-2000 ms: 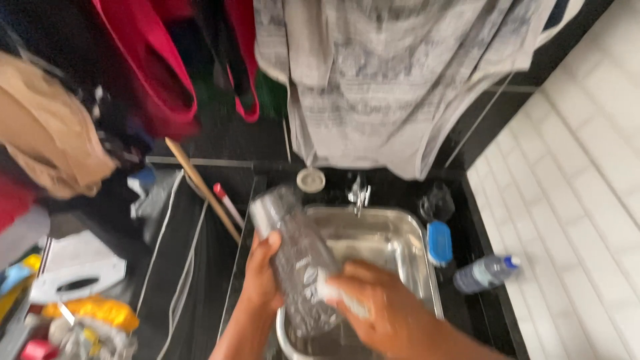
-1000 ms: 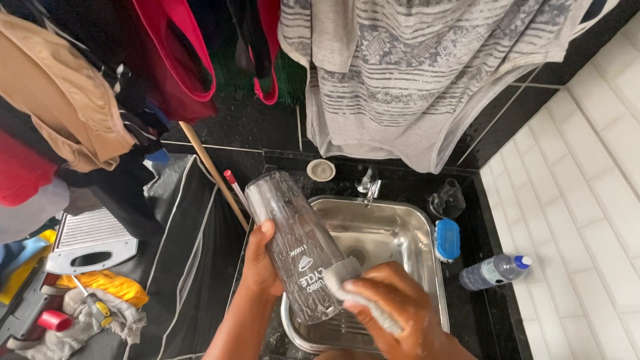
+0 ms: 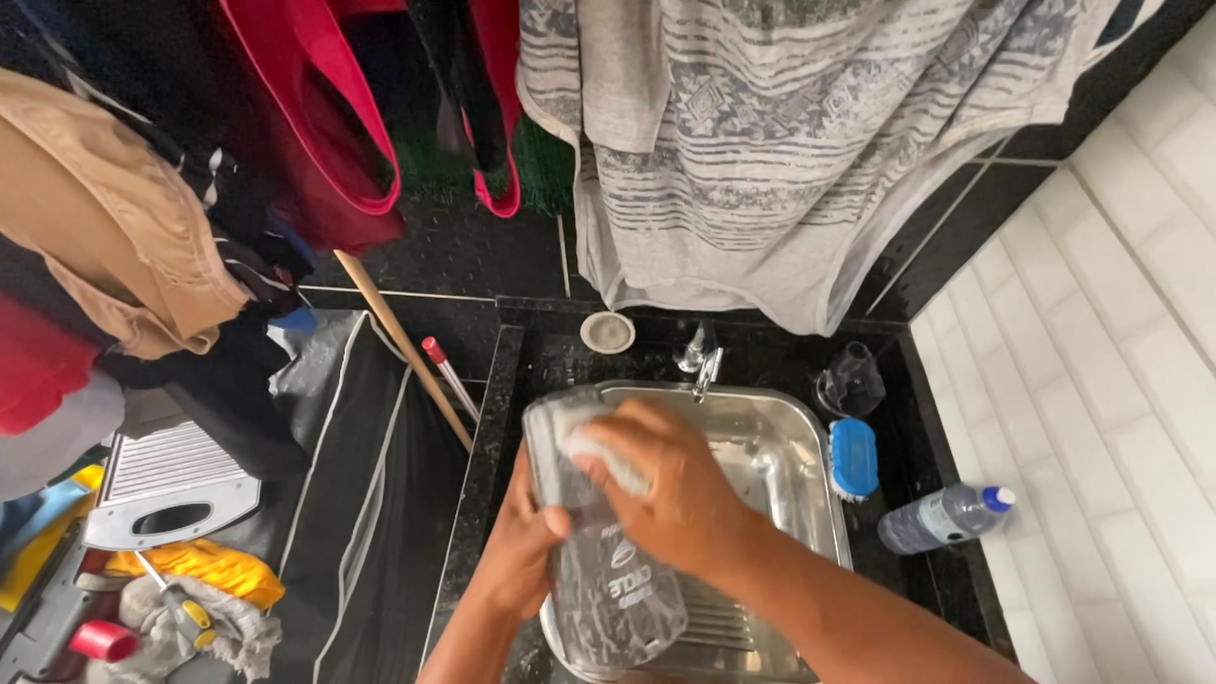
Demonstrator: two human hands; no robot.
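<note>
A clear plastic container (image 3: 617,570) with white lettering and whitish streaks is tilted above the stainless steel sink (image 3: 807,446). My left hand (image 3: 532,537) grips its left side, thumb across the front. In my right hand (image 3: 665,475) is a whitish sponge or cloth (image 3: 608,456), pressed against the container's upper part; the motion blurs it, so its kind cannot be told. Behind the sink stands a chrome faucet (image 3: 701,359). A blue-backed brush (image 3: 853,458) rests at the right rim, beside a clear plastic vessel (image 3: 850,382).
A bottle with a blue cap (image 3: 936,520) lies on the black counter, near the white tiled wall. A small round dish (image 3: 608,332) sits behind the sink. Clothes, including a grey patterned shirt (image 3: 760,171), hang above. At left are a wooden stick (image 3: 404,347), a washboard (image 3: 176,475) and a screwdriver (image 3: 185,608).
My right hand has moved with the whitish sponge or cloth from the container's lower part, where it was one second ago, to its upper part. My left hand still holds the container.
</note>
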